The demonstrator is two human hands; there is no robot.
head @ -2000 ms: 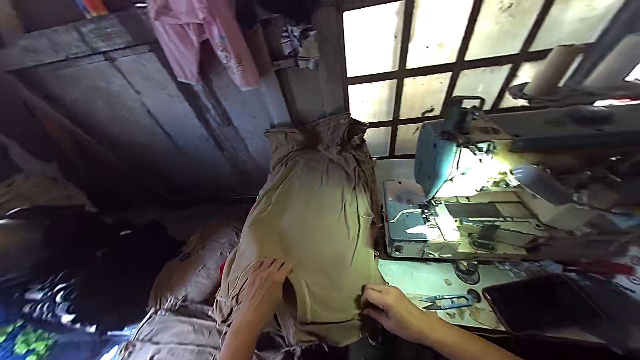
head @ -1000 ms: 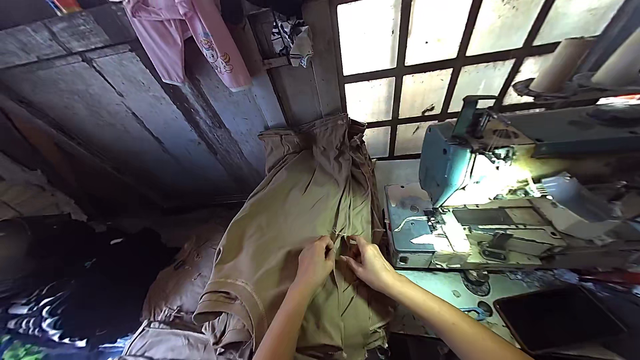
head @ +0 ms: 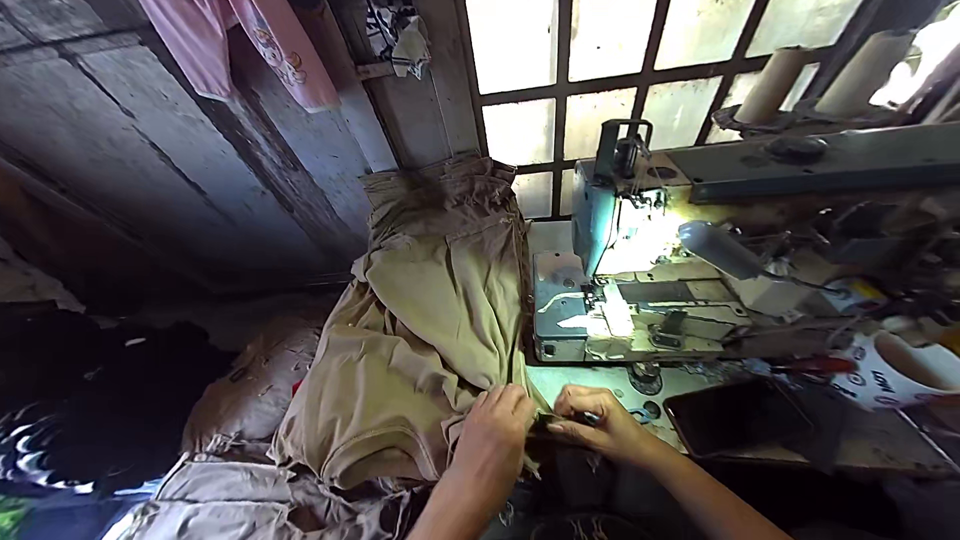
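A khaki cloth garment [head: 450, 300] lies in folds left of the sewing machine [head: 600, 225], over a pile of similar cloth. My left hand [head: 499, 420] holds the garment's near right edge. Close beside it, my right hand [head: 596, 424] pinches the same edge and has a small blue-handled tool, seemingly thread snips, within its fingers; the blades are hard to make out. The machine's lamp lights its needle area.
A dark phone or tablet [head: 739, 416] lies right of my right hand, near a white cup-like container [head: 900, 367]. Thread cones [head: 776, 86] stand behind the machine. Pink trousers [head: 255, 45] hang on the wall. More khaki cloth [head: 225, 487] lies at lower left.
Both hands have moved from the middle of the garment toward its near right edge. The garment's folds have shifted. The blue-handled tool, on the table in the earliest frame, now appears in my right hand.
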